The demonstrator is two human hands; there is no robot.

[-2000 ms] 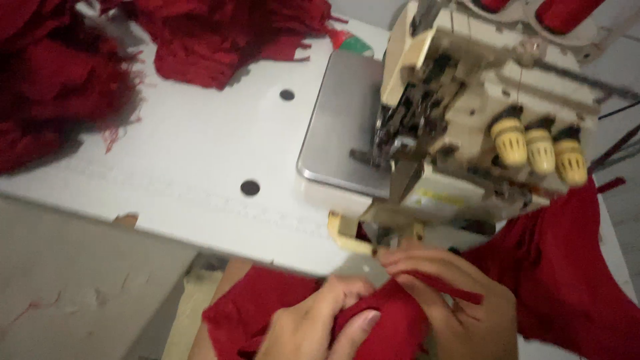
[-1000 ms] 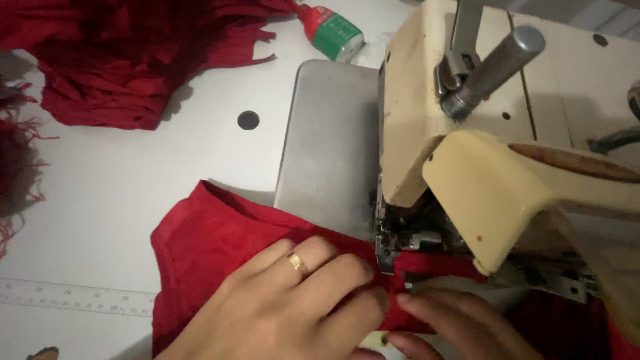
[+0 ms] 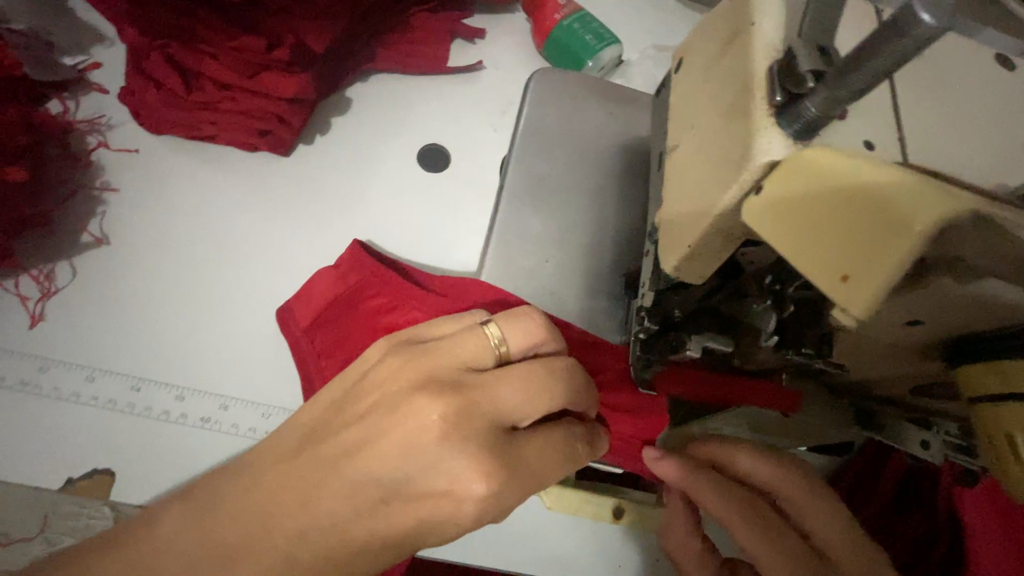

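Note:
A red fabric garment [image 3: 352, 312] lies partly on the white table and partly over the metal plate [image 3: 572, 200] of an overlock sewing machine [image 3: 720, 144]. My left hand [image 3: 472, 408], with a gold-coloured ring on one finger, presses and pinches the garment just left of the machine's needle area. Beside it, my right hand [image 3: 752, 504] has its fingertips at the garment's near edge, thumb and forefinger close together. A red strip of the fabric [image 3: 728, 388] reaches under the machine's head. The needle and presser foot are hard to make out.
A heap of red fabric pieces [image 3: 216, 72] lies at the back left, with frayed red scraps [image 3: 48, 176] at the left edge. A red and green bottle [image 3: 572, 36] lies behind the metal plate. A ruler scale [image 3: 144, 392] runs along the white table [image 3: 240, 208].
The garment was in both hands below the table's front edge two seconds ago; it is now on the table and at the machine. The view has moved much closer to the machine.

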